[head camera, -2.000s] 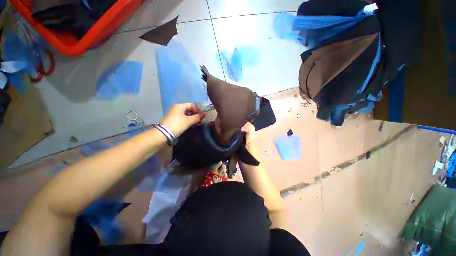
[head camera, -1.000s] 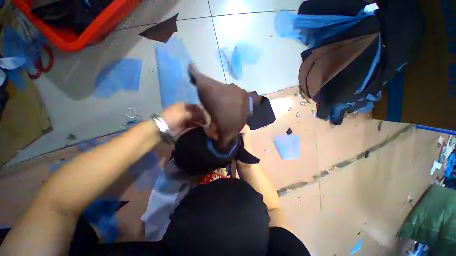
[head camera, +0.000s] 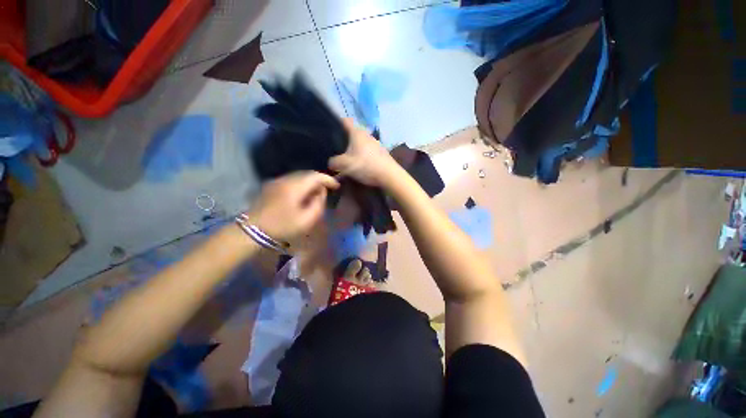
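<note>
A bundle of black cut panels (head camera: 298, 131) is held above the floor in front of me, its upper ends fanned out and blurred. My right hand (head camera: 360, 157) grips it at its right side. My left hand (head camera: 293, 202) is at the bundle's lower edge, its fingers close to my right hand and pinching something thin that I cannot make out. More dark pieces (head camera: 375, 214) show below my right forearm; whether they are part of the bundle is unclear. Another dark panel (head camera: 425, 173) lies on the floor to the right.
A red plastic basket (head camera: 106, 102) with dark bundles stands at the upper left, red-handled scissors (head camera: 64, 139) beside it. A brown cut piece (head camera: 239, 61) and blue separator sheets (head camera: 184, 145) lie on the floor. A large panel stack (head camera: 540, 90) is at the upper right, a green sack (head camera: 720, 326) lower right.
The bundle has moved up and left, and its black side now shows instead of brown. My right hand has come up from under it into view, with the forearm reaching further forward.
</note>
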